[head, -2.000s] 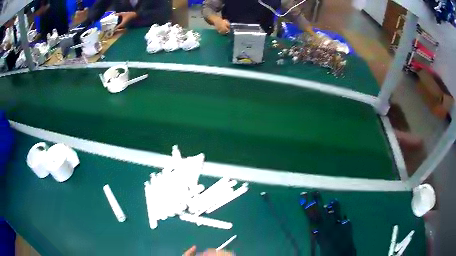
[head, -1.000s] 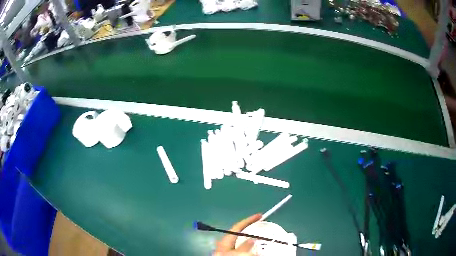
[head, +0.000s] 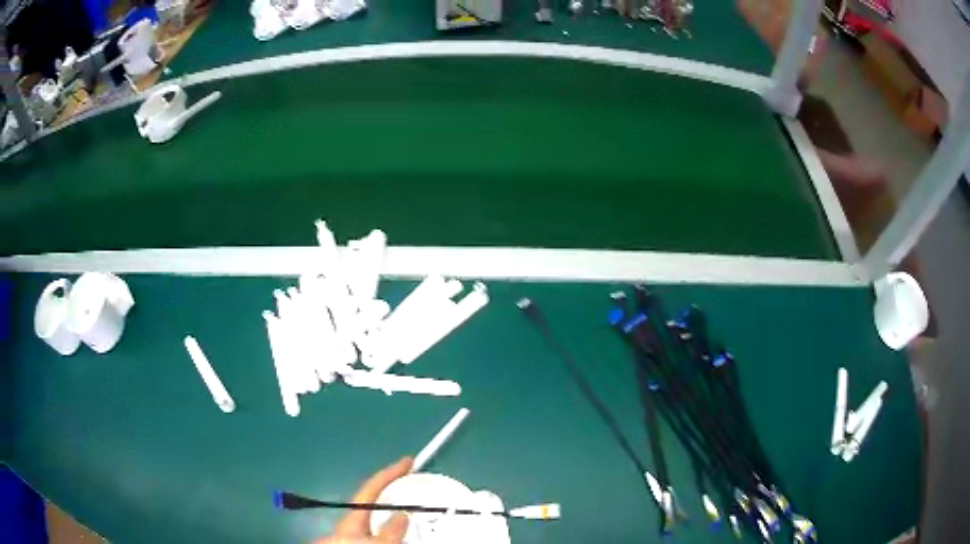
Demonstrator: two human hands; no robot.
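Observation:
My left hand (head: 372,510), cut off by the bottom edge, holds a white round housing (head: 441,499) from its left side. A black cable (head: 404,508) lies across the housing, with a blue plug at its left end and a white plug at its right. A white stick antenna (head: 440,439) points up and right from the housing's far edge; whether it is joined to it is unclear. A loose pile of antennas (head: 340,319) lies beyond. A bundle of black cables (head: 702,404) lies to the right. My right hand is not in view.
Two or more white housings (head: 99,310) stand at left, near a single antenna (head: 210,374). Another housing (head: 901,310) and a few sticks (head: 851,417) are at right. A metal rail (head: 532,264) borders the conveyor belt (head: 500,170), which carries a part-finished unit (head: 162,115).
The view tilted down, then swung right. My left hand, only partly visible at first, now shows with the housing and the cable across it. The hold looks unchanged over the last second.

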